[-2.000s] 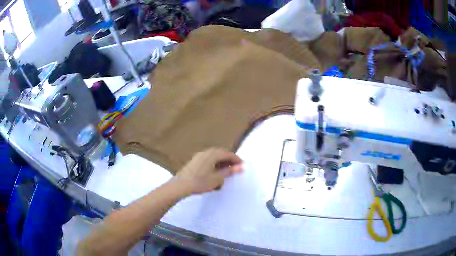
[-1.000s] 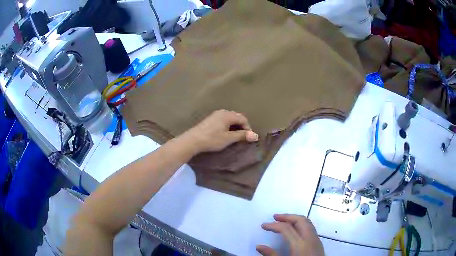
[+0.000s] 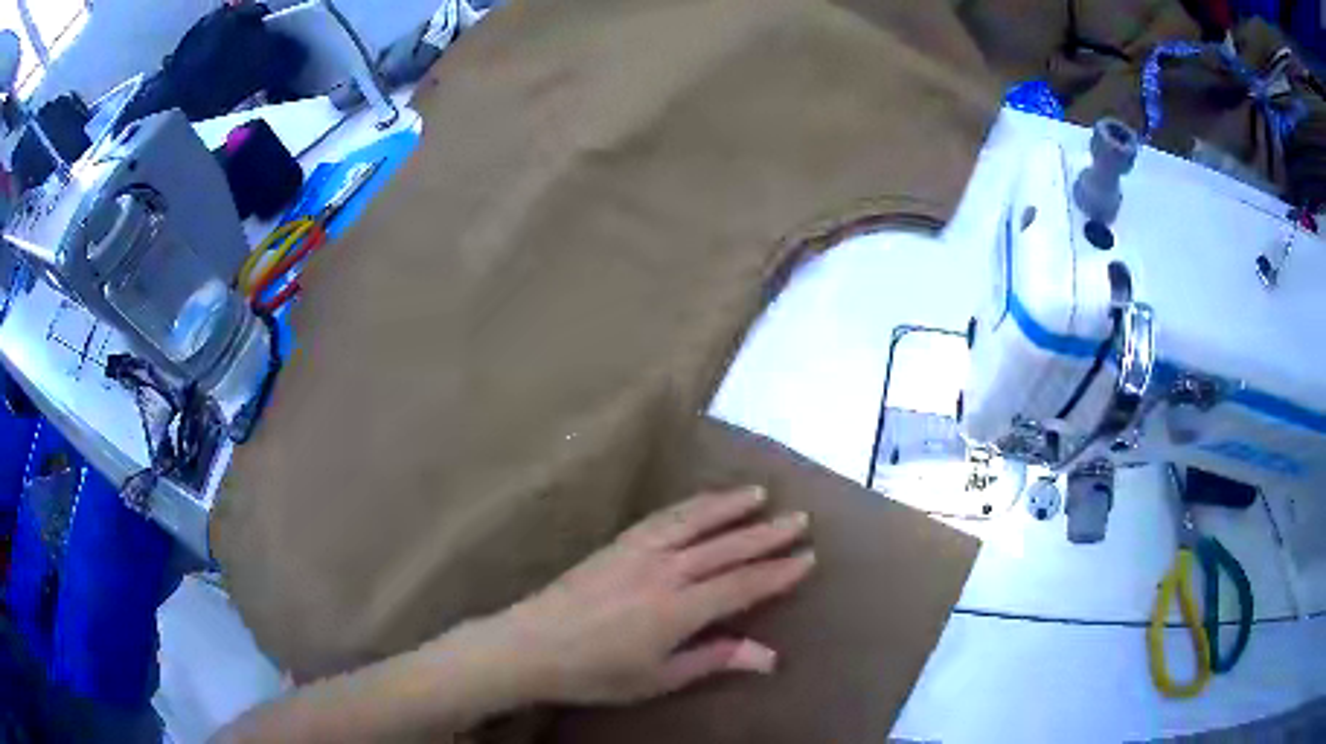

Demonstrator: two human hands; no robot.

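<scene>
A large brown garment panel (image 3: 538,262) covers the left and middle of the white table and hangs over its front edge. My left hand (image 3: 676,596) lies flat on it, palm down, fingers spread, near the panel's squared corner left of the needle. Several curved cut edges lie stacked at the panel's right side. The sewing machine head (image 3: 1062,320) stands to the right, with bare needle plate (image 3: 931,458) below it and no cloth under the foot. My right hand is not in view.
Scissors (image 3: 1179,625) with yellow and green loops lie right of the needle. A clear container (image 3: 197,313), coloured-handled tools (image 3: 279,265) and a grey machine are at left. More brown cloth (image 3: 1222,102) is heaped at the back right.
The brown panel has come toward me and spread over the front edge. My left hand has gone from pinching at the cloth edge to lying flat on it. My right hand has left the picture.
</scene>
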